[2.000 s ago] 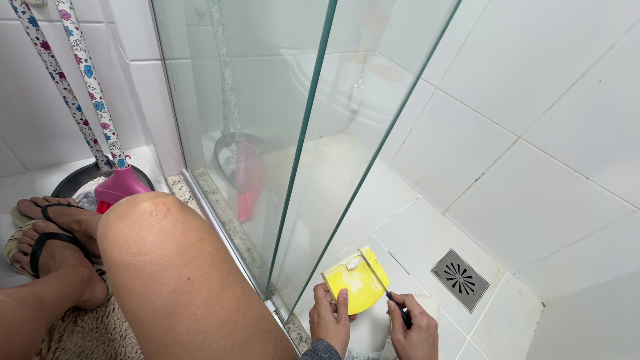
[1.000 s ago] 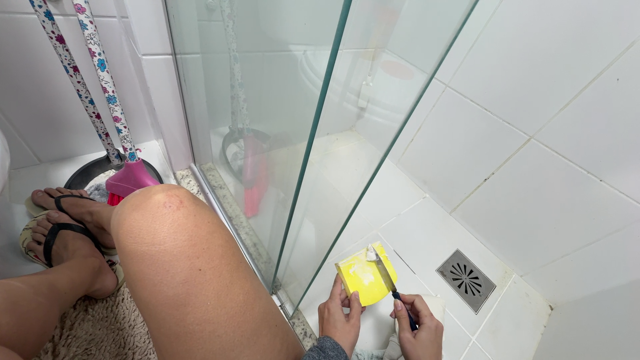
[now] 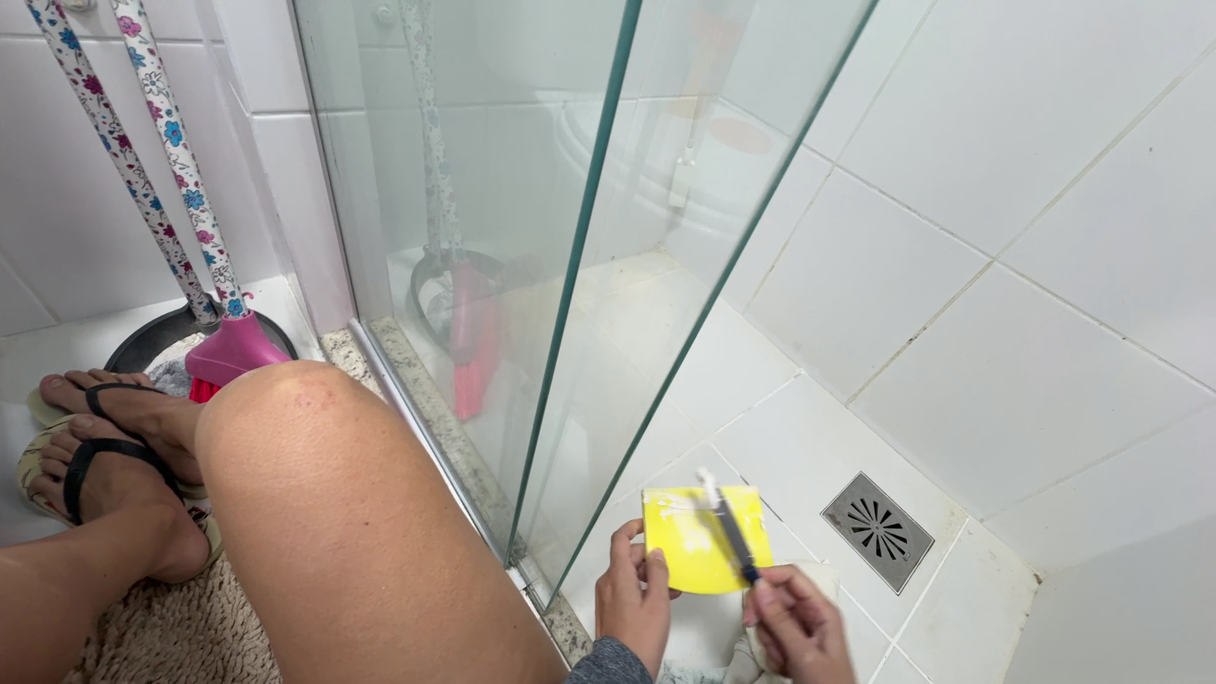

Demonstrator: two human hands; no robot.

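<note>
My left hand (image 3: 635, 594) grips the left edge of a yellow plastic spreader (image 3: 698, 551), which has white paste smeared on its face. In my right hand (image 3: 803, 622) is a narrow-bladed knife (image 3: 733, 534) with a dark handle, its blade lying across the front of the yellow spreader. A lump of white paste clings to the knife's tip, at the spreader's top edge. The blade is slightly blurred. Below my right hand is a pale cloth (image 3: 750, 655), partly hidden.
Glass shower panels (image 3: 579, 237) stand left of my hands. A metal floor drain (image 3: 878, 532) lies to the right, beside the tiled wall (image 3: 1045, 285). A pink broom (image 3: 237, 351) and black dustpan (image 3: 142, 342) stand at the left, near feet in flip-flops.
The yellow spreader has turned in my left hand so its straight edge is at the top. White paste now sits at the knife's tip, above that edge.
</note>
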